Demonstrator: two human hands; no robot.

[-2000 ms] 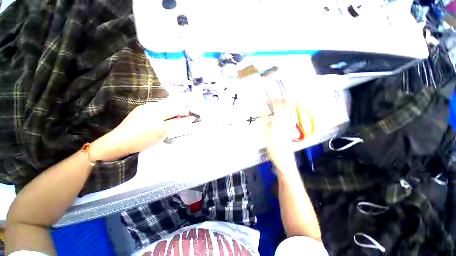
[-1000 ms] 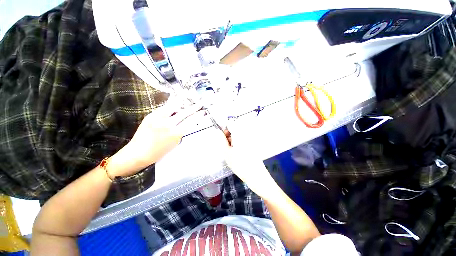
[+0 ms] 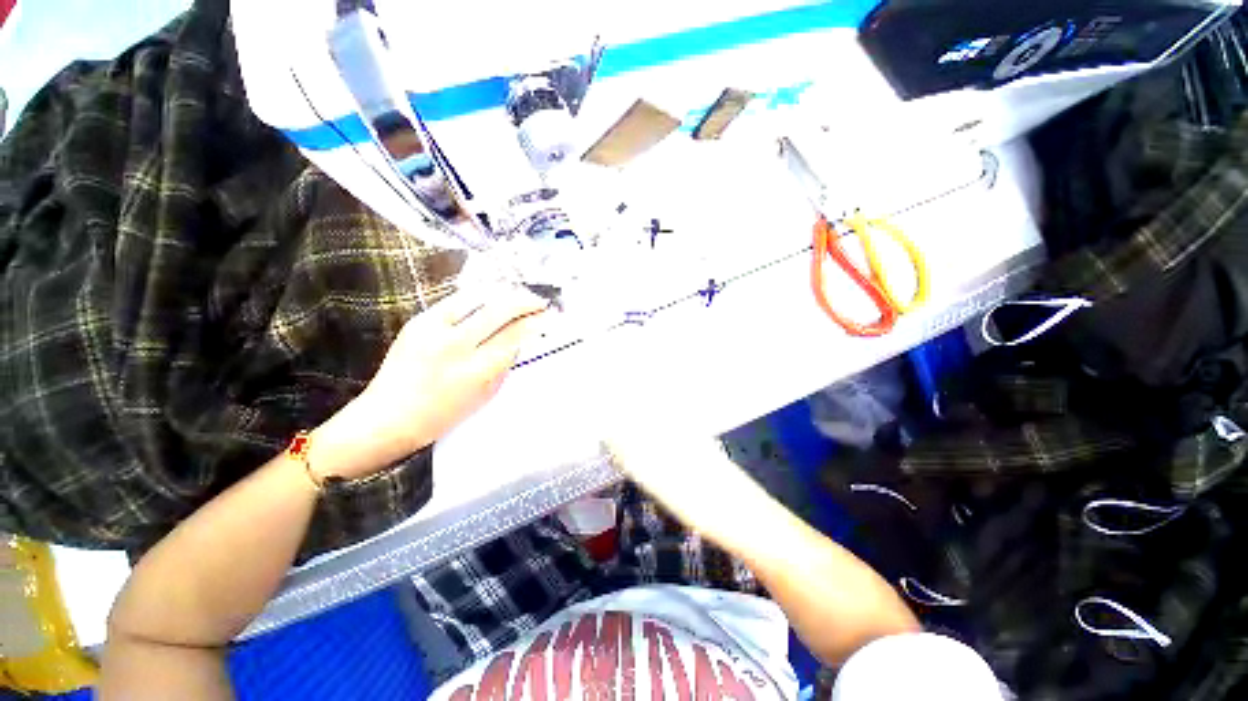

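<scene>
A dark plaid garment (image 3: 123,315) lies heaped left of the needle area. My left hand (image 3: 459,356) is at the garment's right edge, fingers pointing at the presser foot (image 3: 545,230), with a small dark bit of cloth by the fingertips; its grip is hard to tell. My right hand (image 3: 650,445) is over the front of the white machine bed (image 3: 767,329), washed out by glare, so its fingers and hold cannot be seen. Scissors (image 3: 871,281) with one red and one yellow-orange handle lie right of the needle.
The white machine head (image 3: 712,28) spans the top, with a black control panel (image 3: 1020,48). Two brown pieces (image 3: 632,134) are by the blue stripe. A dark garment pile with white loops (image 3: 1040,322) is at right. Yellow-taped cardboard (image 3: 41,616) is at lower left.
My right hand came from near the scissors to the bed's front, then drew slightly back from my left fingertips. My left hand stays by the needle. The view has shifted.
</scene>
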